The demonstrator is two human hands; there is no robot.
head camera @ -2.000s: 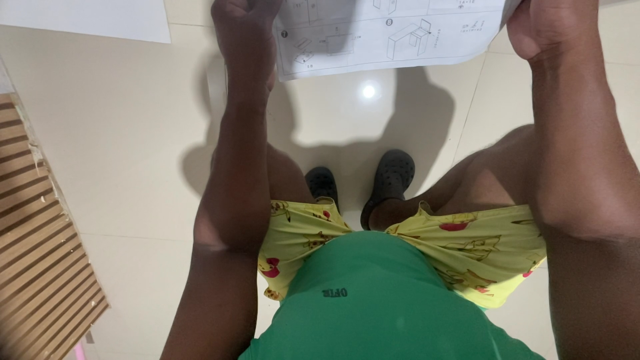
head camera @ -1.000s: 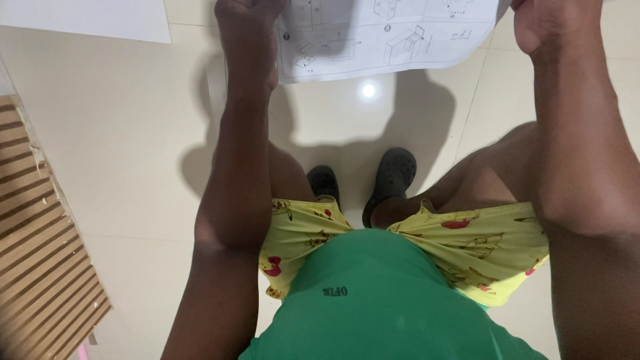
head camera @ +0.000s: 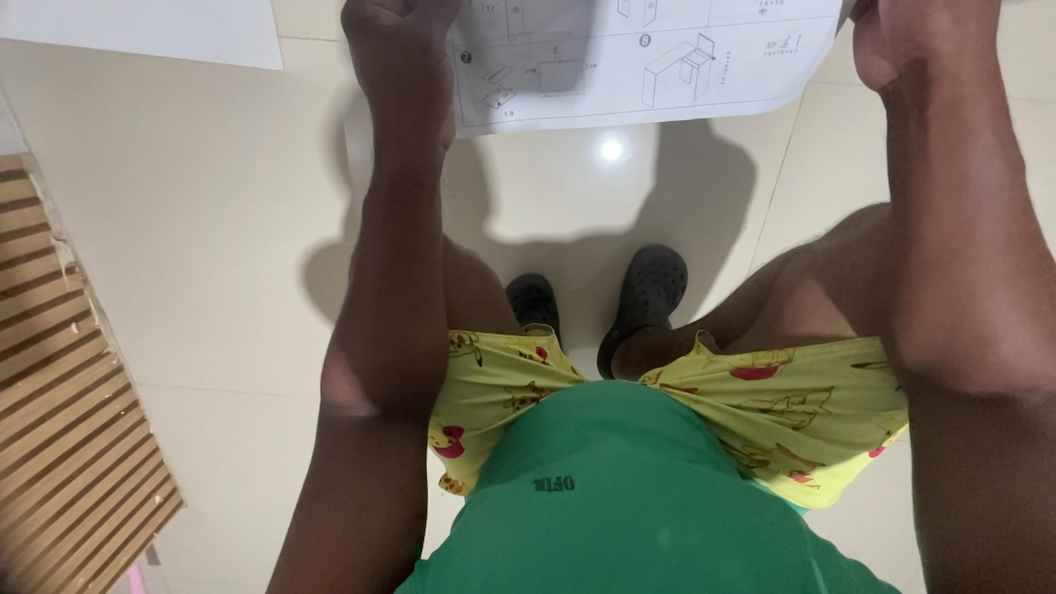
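A printed sheet of assembly instructions with line drawings of furniture panels spans the top of the view, its upper part cut off by the frame edge. My left hand grips its left edge, fingers curled and partly out of frame. At the opposite edge, my right hand holds the paper, with most of its fingers hidden beyond the frame. The sheet's lower edge hangs loose between the two hands, above the floor.
A slatted wooden panel with a rough, chipped edge lies at the left. A white board or sheet is at the upper left. Below are the tiled floor and my feet in dark clogs. Something pink shows at the bottom left.
The instruction sheet has shifted slightly between my hands, showing a little more of its lower drawings than two seconds ago. Both hands still hold it.
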